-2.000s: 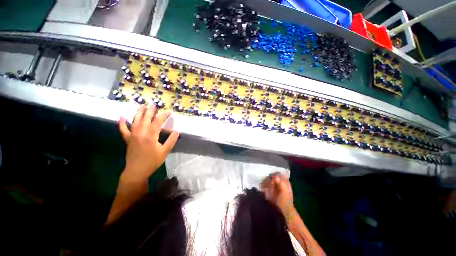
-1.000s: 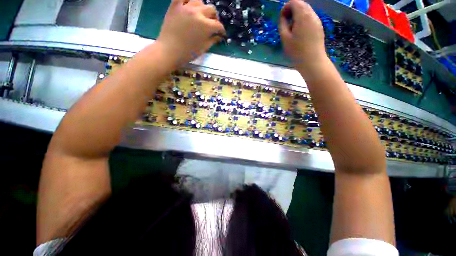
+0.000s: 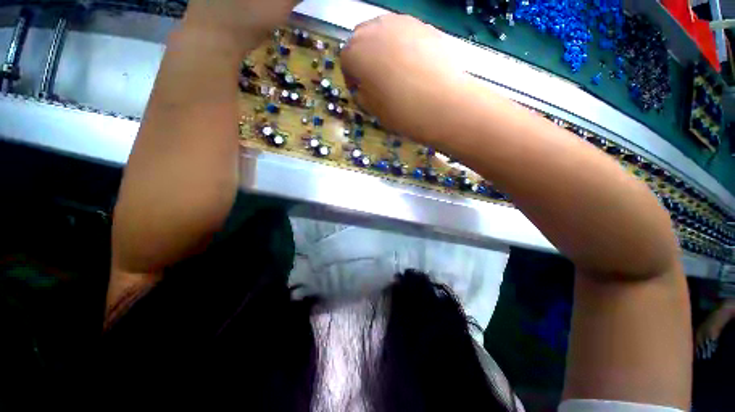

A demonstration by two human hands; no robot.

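Tan-yellow circuit board panels (image 3: 322, 121) dotted with small parts lie in a row between the conveyor rails (image 3: 379, 195). My left hand (image 3: 242, 14) is at the top edge of the view, over the left end of the boards and partly cut off; its fingers are not shown. My right hand (image 3: 387, 60) is over the upper part of the boards, its back towards me. Its fingers are hidden, so what it holds cannot be seen. My forearms hide parts of the boards.
Blue components (image 3: 564, 22) lie heaped on the green shelf, with smaller dark components (image 3: 649, 64) to their right and black ones (image 3: 492, 12) to their left. A separate board (image 3: 705, 109) and a red bin (image 3: 695, 32) are at the right. Another person's hand (image 3: 713, 328) shows far right.
Both hands have moved from the component heaps back to the boards, my right hand going left. The view has shifted, so the heaps now appear farther up and right.
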